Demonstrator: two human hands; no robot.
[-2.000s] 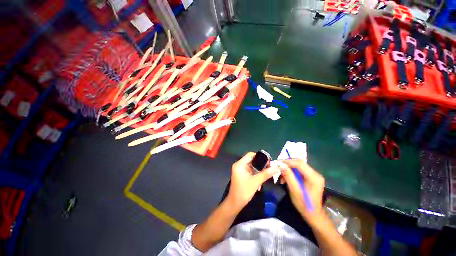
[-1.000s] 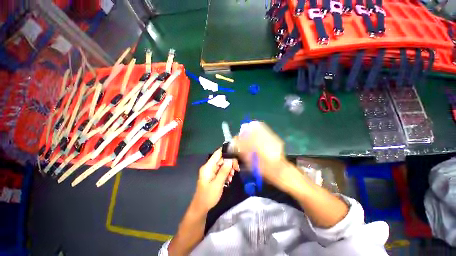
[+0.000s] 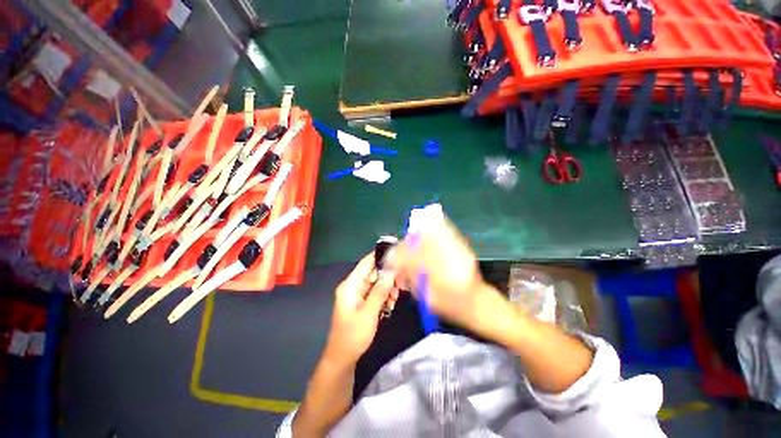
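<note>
My left hand (image 3: 361, 299) holds a small dark wristwatch (image 3: 385, 251) upright between its fingertips, in front of the bench edge. My right hand (image 3: 445, 269) is blurred and touches the watch's right side with its fingers. It holds a blue stick (image 3: 426, 301) whose lower part shows below the hand. A white wipe (image 3: 426, 219) shows just beyond the right fingers; whether it is held or lies on the bench I cannot tell. The watch's strap is mostly hidden.
An orange-red tray (image 3: 295, 248) of pale-strap watches is at left. Blue sticks (image 3: 342, 171) with white wipes (image 3: 372, 172), a blue cap (image 3: 432, 148), clear scrap (image 3: 500, 172) and red scissors (image 3: 562, 168) lie beyond. Navy-strap trays (image 3: 676, 43) and blister trays (image 3: 656, 201) are right, a person's sleeve (image 3: 762, 316) at the right edge.
The view has swung right since the first frame, then barely moved. The pale strap piece that stood above the watch a second ago no longer shows. Both hands stay together at the watch.
</note>
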